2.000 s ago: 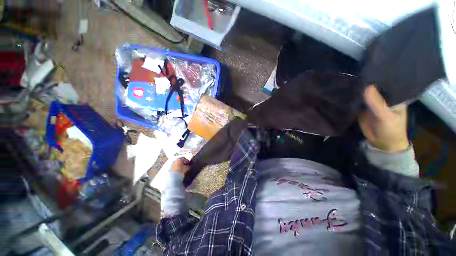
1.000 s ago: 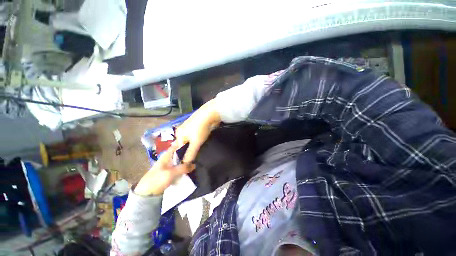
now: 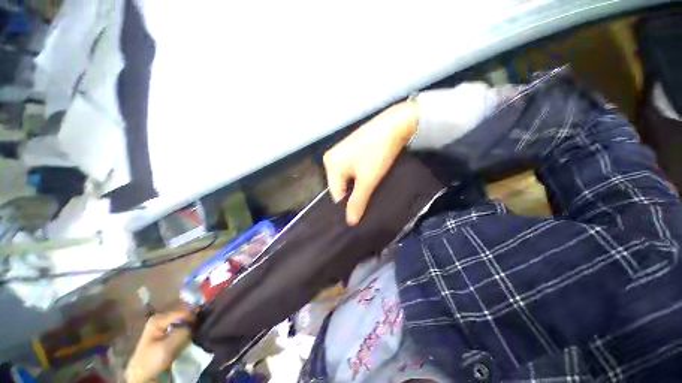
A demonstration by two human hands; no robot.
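Observation:
A dark fabric piece (image 3: 299, 254) is stretched between my hands above my lap, below the table's front edge. A thin pale edge shows along its upper side and part of its lower side. My left hand (image 3: 161, 340) grips its lower left end, with the fingertips partly hidden. My right hand (image 3: 370, 161) holds its upper edge, thumb lying over the dark face. The right end of the piece lies near my sleeve.
The white table (image 3: 299, 67) curves across the top. A dark strip of fabric (image 3: 137, 105) and white pieces (image 3: 90, 142) lie on its left. A blue basket (image 3: 232, 258) with red and white bits stands below, partly behind the fabric. A small pale tray (image 3: 183, 224) is under the table edge.
My hands were together at a corner of the piece; they are now apart, the left lower left and the right further right. The fabric is spread out between them. The view has shifted.

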